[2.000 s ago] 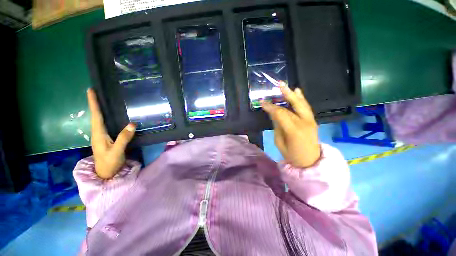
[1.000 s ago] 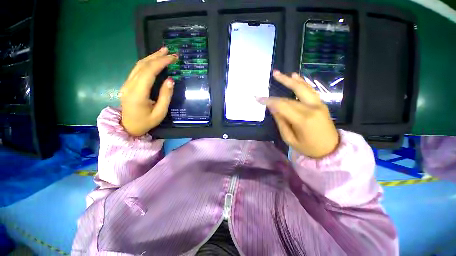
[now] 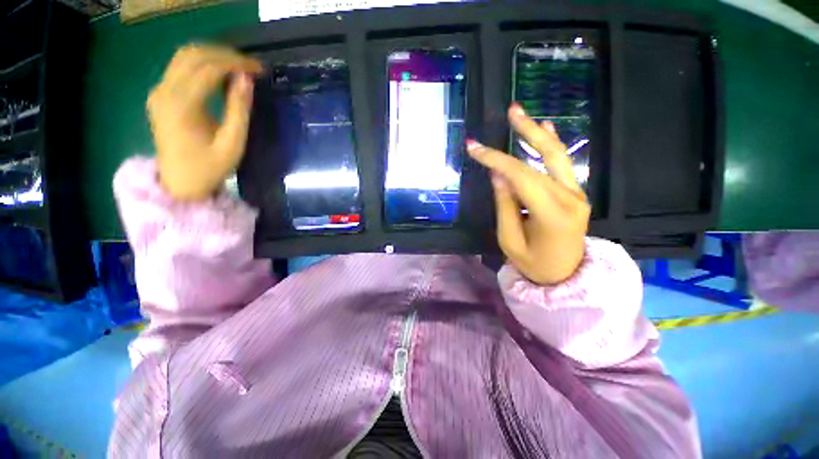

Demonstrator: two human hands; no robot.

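Note:
A black foam phone tray [image 3: 664,125] lies across the green bench in front of me, with smartphones in three pockets and its rightmost pocket empty. The left smartphone [image 3: 319,134] has a dark screen with a red and a pale patch at its lower edge. The middle smartphone [image 3: 424,134] shows a white area under a purple band. The right smartphone [image 3: 555,85] shows green rows. My left hand [image 3: 198,121], blurred, is raised at the tray's left edge, fingers bent and apart, holding nothing visible. My right hand [image 3: 543,202] is over the right smartphone's lower part, fingers apart and empty.
A white printed sheet [image 3: 314,7] and a tan board [image 3: 148,7] lie behind the tray. Dark stacked trays [image 3: 31,161] stand at the far left. Another person's pink sleeve [image 3: 781,269] and a blue stool frame [image 3: 709,282] are at the right, beyond the bench edge.
My left hand has moved left and up, off the left smartphone. My right hand has moved off the middle smartphone. The middle screen changed from plain white, and the left one from green rows to dark.

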